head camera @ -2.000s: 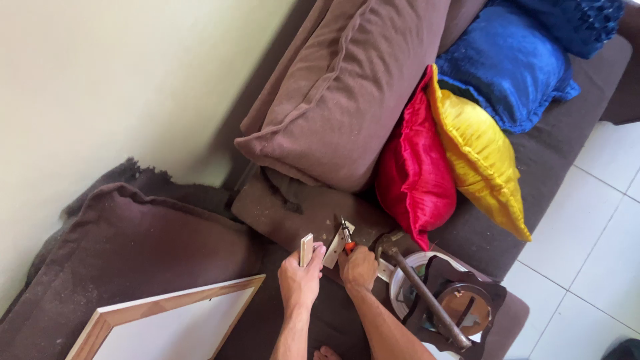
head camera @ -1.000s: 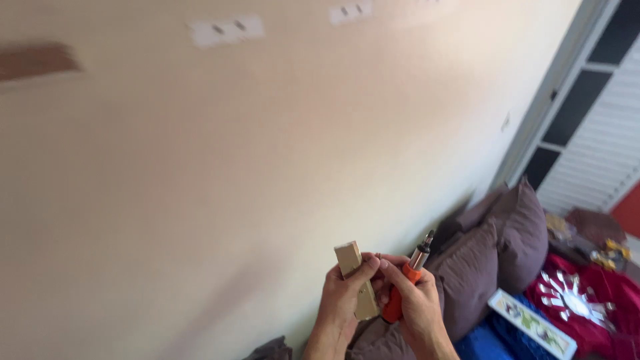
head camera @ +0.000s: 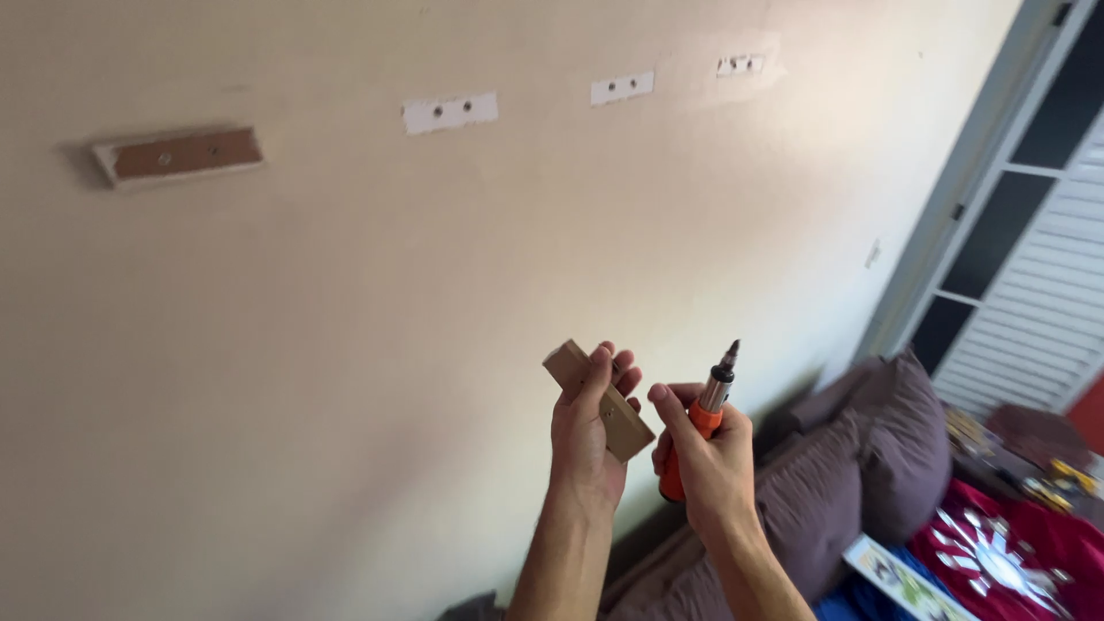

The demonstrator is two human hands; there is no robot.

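My left hand (head camera: 595, 423) holds a short rectangular wooden block (head camera: 628, 424) with a small hole or screw in its face, the thumb across it. Just to the right, my right hand (head camera: 711, 457) grips the orange handle of a screwdriver (head camera: 705, 421), its metal shaft and bit pointing up. The two hands are apart, in front of the wall. Higher up, a brown block with a white edge (head camera: 188, 157) is fixed on the wall at the left. Right of it are white rectangular patches (head camera: 450, 113), (head camera: 622, 88) each with two dark round spots, and a smaller, rougher patch (head camera: 740, 65).
Brown sofa cushions (head camera: 811, 500) lie along the wall at lower right. Beyond them are a red cloth with a shiny sunburst ornament (head camera: 1000, 561), a narrow printed panel (head camera: 906, 582) and yellow tools (head camera: 1056, 487). A louvred door (head camera: 1026, 293) stands at the right.
The view has swung from the sofa up to the wall. My hands, close together one second ago, are now apart, with the block and the screwdriver still held.
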